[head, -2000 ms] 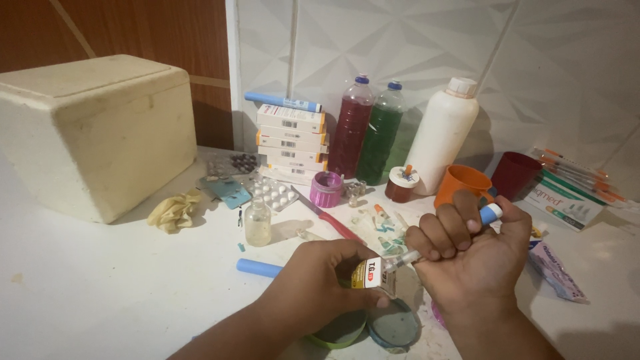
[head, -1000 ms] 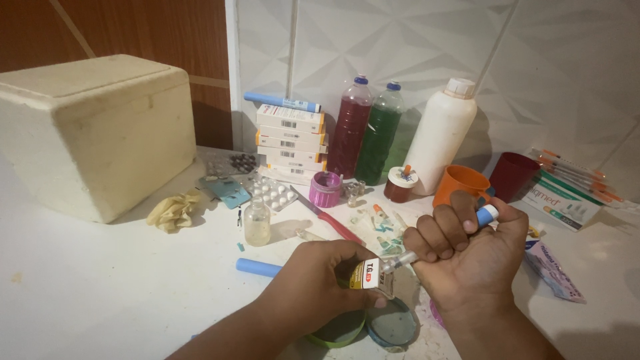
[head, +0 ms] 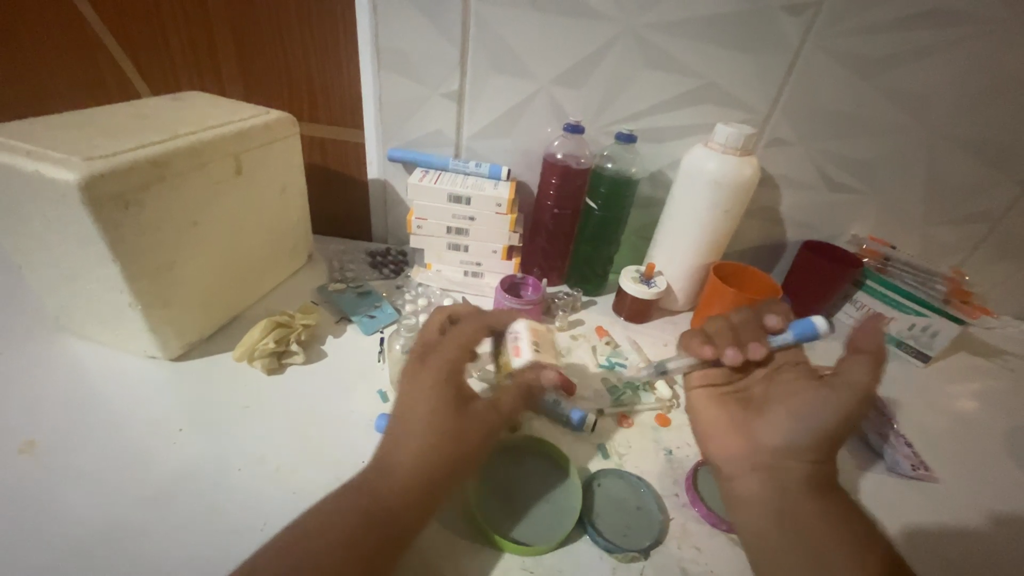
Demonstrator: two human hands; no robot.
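My left hand [head: 464,384] holds a small labelled vial [head: 530,344], blurred, between thumb and fingers. In my right hand [head: 776,384], palm up, lies an injection pen [head: 800,330] with a blue end, the fingers curled over it. Its thin clear tip points left toward the vial, with a gap between them. Under the left hand a second blue pen [head: 572,414] lies on the table. A green-rimmed lid [head: 526,496], a grey-blue lid [head: 624,512] and a pink-rimmed lid [head: 708,496] lie nearer me.
A foam box [head: 192,240] stands left, beside a crumpled glove [head: 278,338]. Behind are stacked medicine cartons [head: 462,228], a red-liquid bottle [head: 558,212], a green-liquid bottle [head: 606,216], a white bottle [head: 704,216], an orange cup [head: 732,292], a dark red cup [head: 820,280] and a syringe carton [head: 904,316].
The vial and the pen tip, together before, are now apart. My left hand has moved up and left with the vial. The right thumb has come off the pen's end.
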